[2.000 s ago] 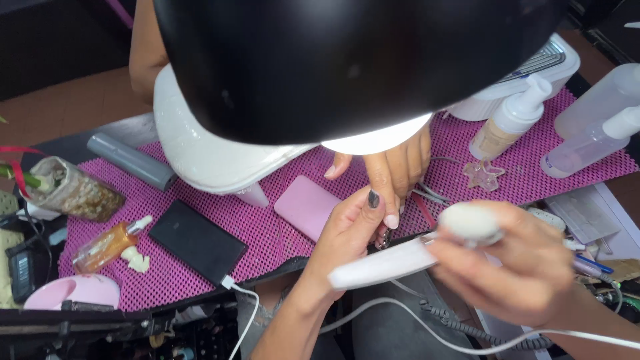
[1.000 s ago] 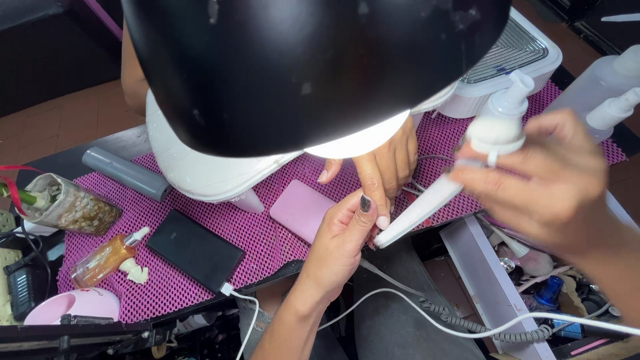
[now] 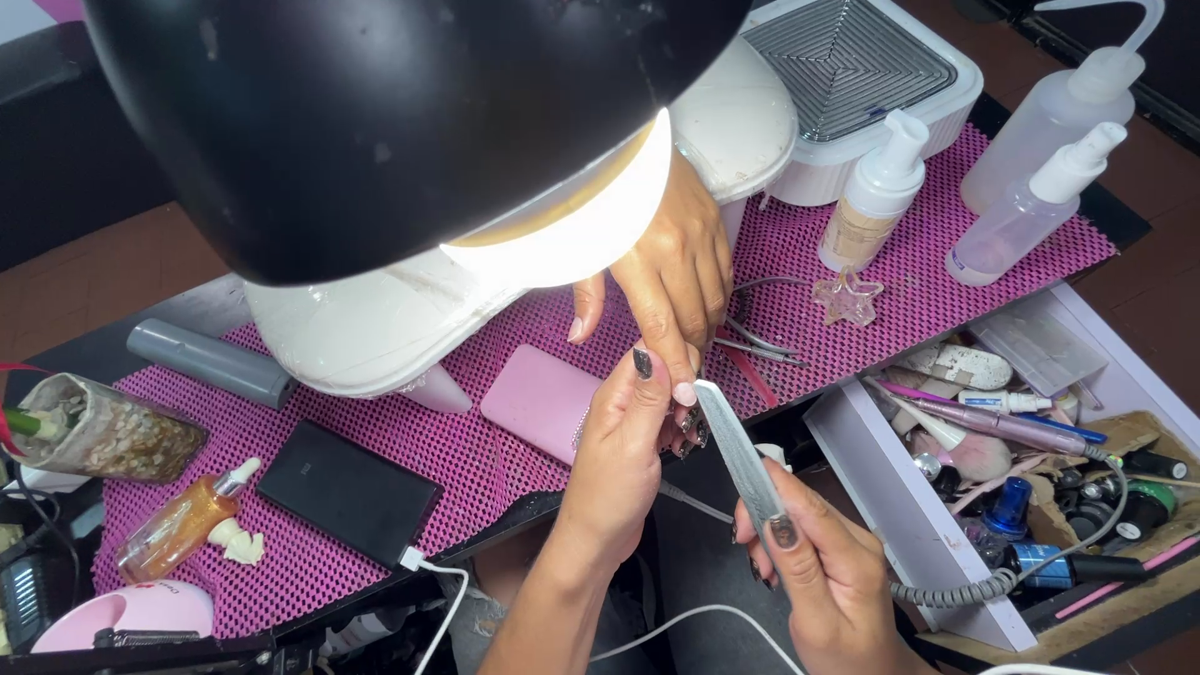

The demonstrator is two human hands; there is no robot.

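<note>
My left hand (image 3: pixel 619 450) is closed around a fingertip of another person's hand (image 3: pixel 675 272), which reaches out from beneath the lamp. Between the thumb and fingers of my right hand (image 3: pixel 816 562) is a grey nail file (image 3: pixel 741 455), its tip beside the held finger's nail. Above the other person's hand hangs a black lamp (image 3: pixel 422 122) with a lit white rim. That hand extends past a glossy white arm rest (image 3: pixel 366 328). Left of my left hand a pink case (image 3: pixel 544 398) lies on the purple mesh mat (image 3: pixel 506 487).
An open drawer (image 3: pixel 928 553) with nail tools and bottles is at right. Pump bottles (image 3: pixel 872 197) and a white vented device (image 3: pixel 844 84) stand at upper right. At left are a black power bank (image 3: pixel 347 492) with a white cable, an amber dropper bottle (image 3: pixel 178 530) and a grey cylinder (image 3: pixel 211 361).
The white-headed brush seen earlier in my right hand is out of that hand. My right hand has come back from the right side and lower, with the file in it. The drawer shows more fully.
</note>
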